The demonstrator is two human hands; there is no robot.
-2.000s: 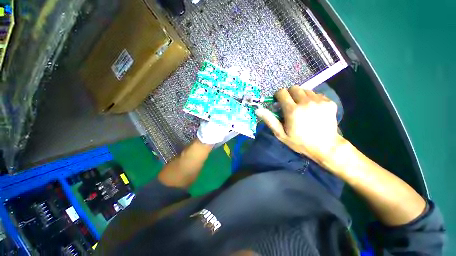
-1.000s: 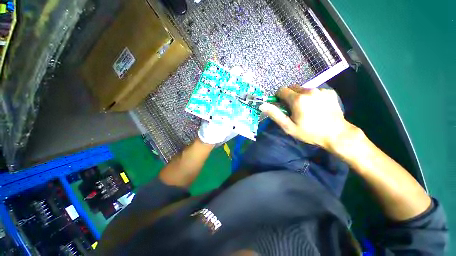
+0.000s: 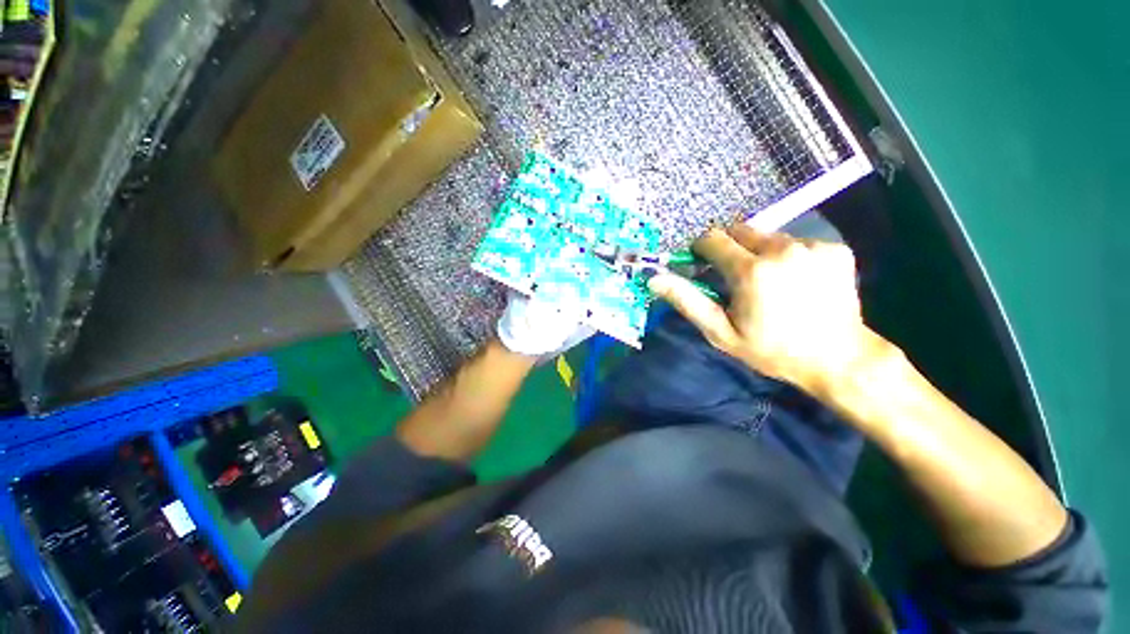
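A green-and-white circuit board panel (image 3: 545, 235) is held tilted above the near part of the wire mesh tray (image 3: 812, 186). My left hand (image 3: 535, 325), in a thin white glove, holds the panel at its near lower edge; the fingers beneath it are hidden. My bare right hand (image 3: 787, 297) holds green-handled side cutters (image 3: 635, 260). Their metal jaws lie over the right half of the panel's face. Whether the jaws touch a lead is too small to tell. Fine grey glittering clippings (image 3: 595, 87) cover the tray.
A brown cardboard box (image 3: 353, 155) with a white label stands at the tray's left. Left of it is a grey shiny surface with clear plastic sheet (image 3: 93, 161). A blue rack (image 3: 198, 495) holding black parts is at lower left. A curved green work surface (image 3: 1029, 186) runs along the right.
The cutters and my right hand have shifted slightly over the panel, and the jaws' angle has changed. The panel stays in my left hand. The whole view has shifted slightly.
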